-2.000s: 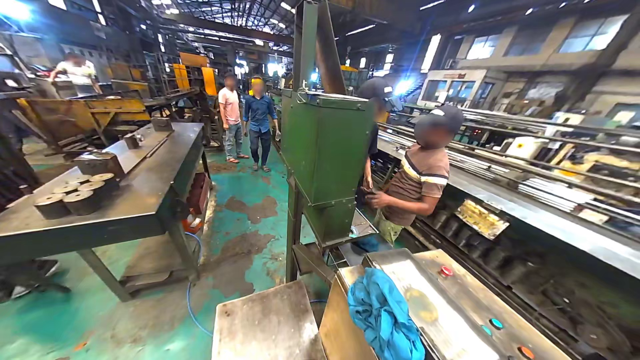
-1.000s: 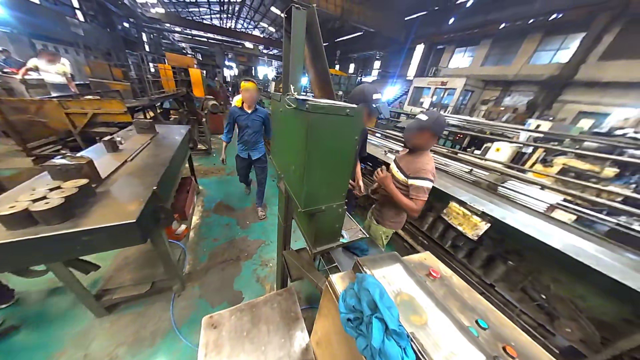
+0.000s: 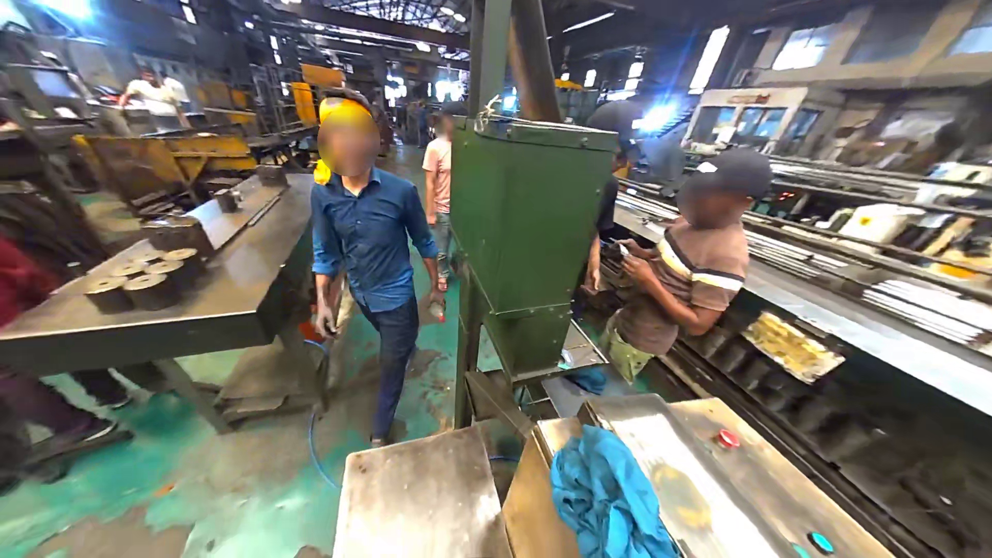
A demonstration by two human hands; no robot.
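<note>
Neither my left hand nor my right hand shows in the head view. Nearest the camera, a crumpled blue cloth [image 3: 608,496] lies over the edge of a worn metal control cabinet [image 3: 666,480]. That cabinet's top carries a red push button [image 3: 727,439] and a green push button [image 3: 820,542]. Left of the cloth is a flat metal top [image 3: 422,496] with scuffs and stains. Behind these stands a tall green sheet-metal hopper [image 3: 531,232], with a wire tied at its upper edge.
A steel table [image 3: 232,310] at left bears several metal cylinders [image 3: 151,291]. A person in a blue shirt [image 3: 368,240] walks beside it. Right of the hopper stands a person in a striped shirt [image 3: 682,279], near long metal bars [image 3: 922,310]. A blue hose [image 3: 314,449] crosses the floor.
The person in the blue shirt has come much nearer along the aisle. The person in the striped shirt now holds a small object up in both hands. A person in red has appeared at the left edge.
</note>
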